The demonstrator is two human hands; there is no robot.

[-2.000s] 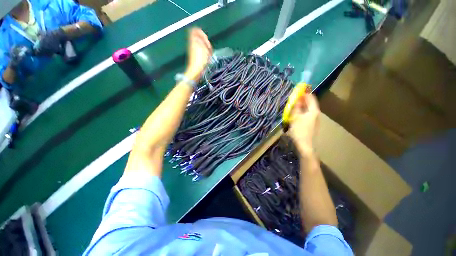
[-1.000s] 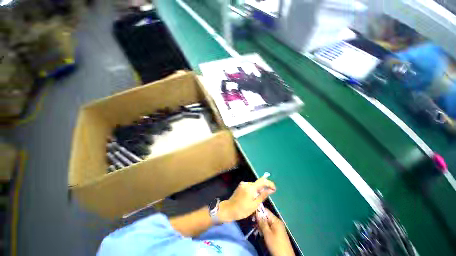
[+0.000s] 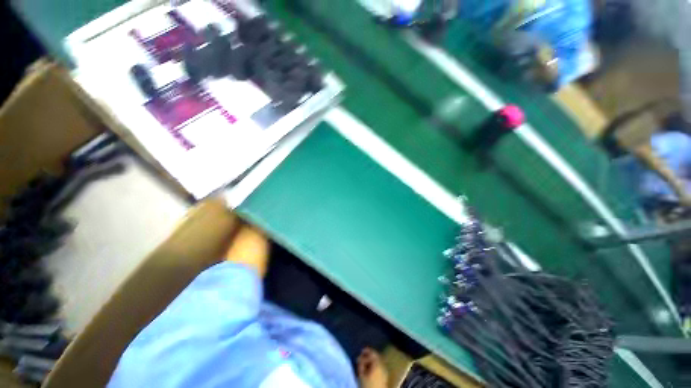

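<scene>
My left forearm (image 3: pixel 250 246) reaches to the near corner of the white parts tray, beside the housing carton. The hand itself is hidden there. Only a small blurred part of my right hand (image 3: pixel 370 367) shows at the bottom edge, low beside the bench; its grip cannot be told. The white parts tray (image 3: pixel 220 170) has magenta printed panels and a group of short black end caps (image 3: pixel 265 64) on it. A pile of dark grey power cords (image 3: pixel 530 326) lies on the green bench at the lower right, with blue and white wire tips towards me.
The open housing carton (image 3: pixel 144 280) at the left holds dark tubes (image 3: pixel 34 250) and a pale divider. A dark barrel with a pink ring end (image 3: pixel 511 116) stands on the belt (image 3: pixel 379 83). People in blue (image 3: pixel 564 34) are across the line. A cord carton's edge (image 3: pixel 447 371) shows below.
The view has swung, bringing the tray and cord pile nearer. My left hand has moved away from my right hand to the tray corner and out of sight. My right hand is now mostly cut off.
</scene>
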